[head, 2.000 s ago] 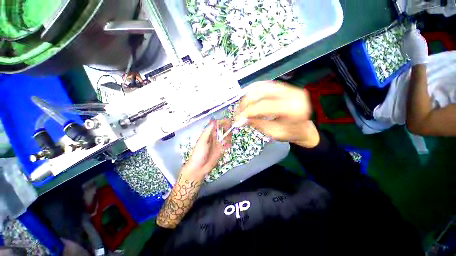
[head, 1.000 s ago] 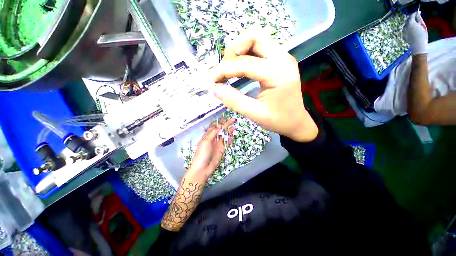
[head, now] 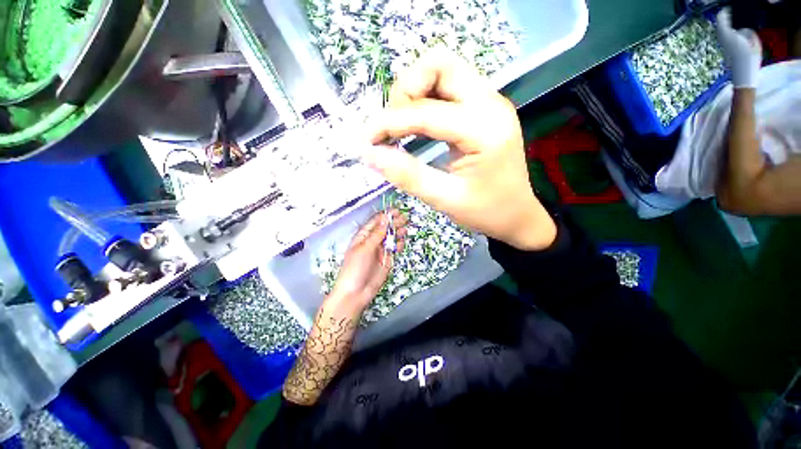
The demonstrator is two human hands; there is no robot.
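Observation:
My left hand [head: 367, 263], with the tattooed forearm, is cupped palm up over the near bin [head: 303, 294] and holds small white and green plastic parts [head: 390, 238]. My right hand [head: 470, 149] is raised over the bright metal fixture [head: 329, 158], thumb and forefinger close together at its right side. Glare hides whether a part is between these fingertips. The near bin holds many small white-green parts below the fixture.
The steel bowl feeder [head: 132, 79] and feed rail [head: 259, 66] are upper left. The far bin [head: 562, 35] lies beyond the machine. Air fittings [head: 123, 254] and a blue tray [head: 31, 188] are left. A coworker's gloved hand [head: 742, 57] is at a blue crate [head: 645, 96].
My right hand has moved from above my left hand up and away to the fixture, and has stayed there over the last second. My left hand has barely moved. The coworker's gloved hand has shifted slightly.

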